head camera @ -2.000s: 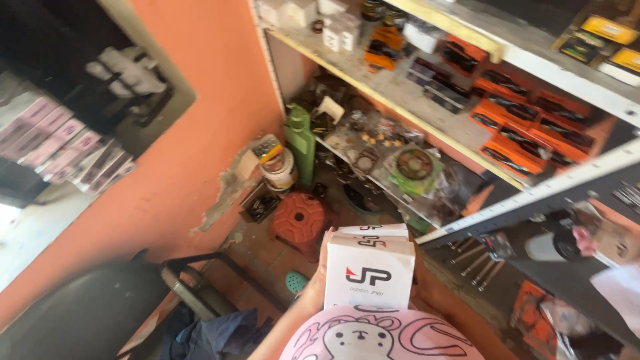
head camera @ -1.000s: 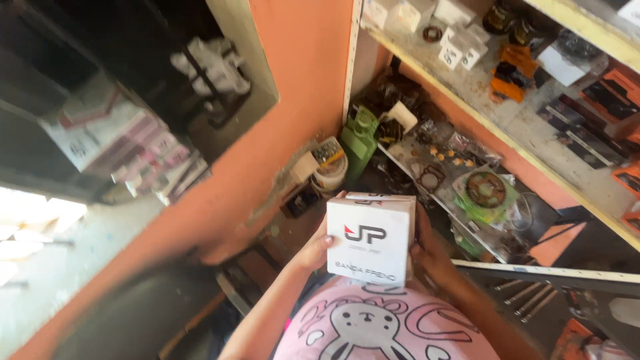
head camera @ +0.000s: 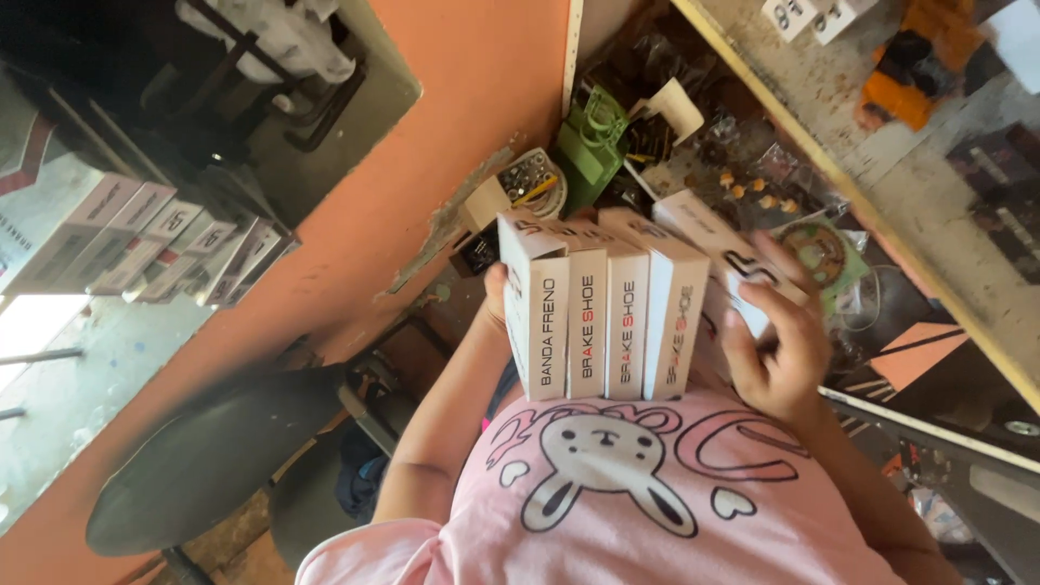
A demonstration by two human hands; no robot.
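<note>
Several white brake shoe boxes (head camera: pixel 587 325) stand side by side against the pink shirt. My left hand (head camera: pixel 496 292) grips the row from its left side; most of its fingers are hidden behind the boxes. At the right end another white box (head camera: pixel 723 252) tilts away from the row, and my right hand (head camera: pixel 776 337) has its fingers and thumb around the lower end of that box. The right fingertips are slightly blurred.
More white boxes (head camera: pixel 162 244) lie at the left beside the orange wall (head camera: pixel 463 73). A black chair (head camera: pixel 211 455) stands lower left. Beyond my hands are a green plastic container (head camera: pixel 591 142), a bucket of small parts (head camera: pixel 532 183) and a metal shelf (head camera: pixel 877 195).
The boxes have turned so several narrow sides show instead of one broad face. My right hand has come around to the right, with one box tilted from the others.
</note>
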